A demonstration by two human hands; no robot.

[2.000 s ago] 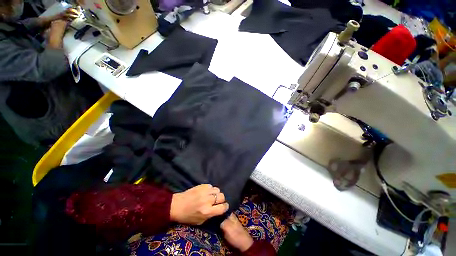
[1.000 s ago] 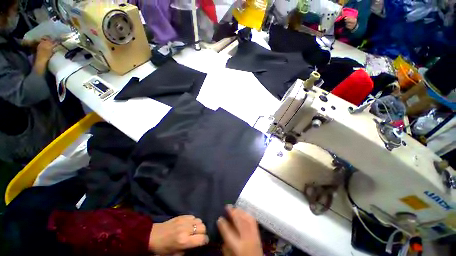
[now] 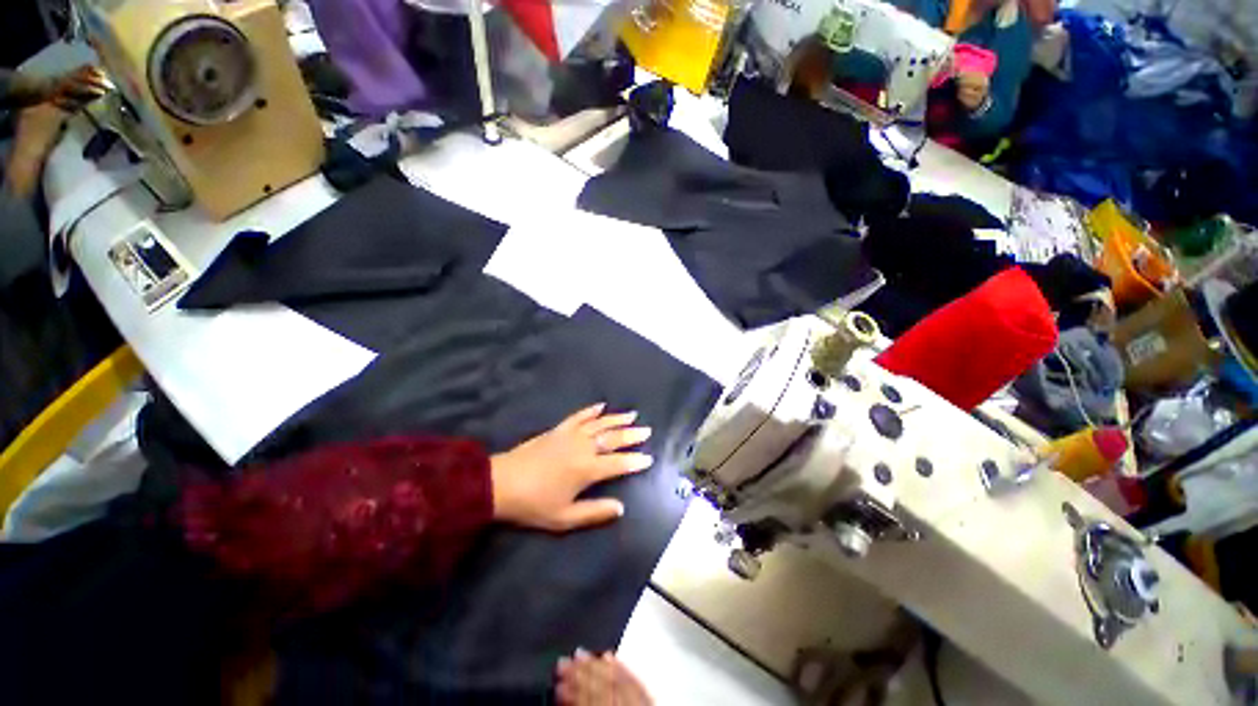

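Note:
The part-sewn garment point(image 3: 483, 607), rumpled black cloth, lies over the front of the white table, with its right edge at the lit needle area of the lockstitch sewing machine point(image 3: 883, 469). The presser foot is hidden behind the machine head. My left hand point(image 3: 573, 470) lies flat on the cloth, left of the needle, fingers spread and pointing at the machine. My right hand point(image 3: 599, 680) is at the bottom edge, partly cut off; its fingertips rest at the cloth's right edge, and its grip cannot be told.
Black cut pieces lie on the table point(image 3: 306, 390) at the back left point(image 3: 373, 255) and beyond the machine point(image 3: 745, 228). A beige neighbouring machine point(image 3: 207, 97) stands far left. A yellow rim point(image 3: 69, 414) is at left. A red cone point(image 3: 973, 338) is behind my machine. Other people's hands show.
My left hand has moved up from the near end of the cloth and opened flat near the needle. My right hand is lower in view. The camera view has shifted closer to the machine.

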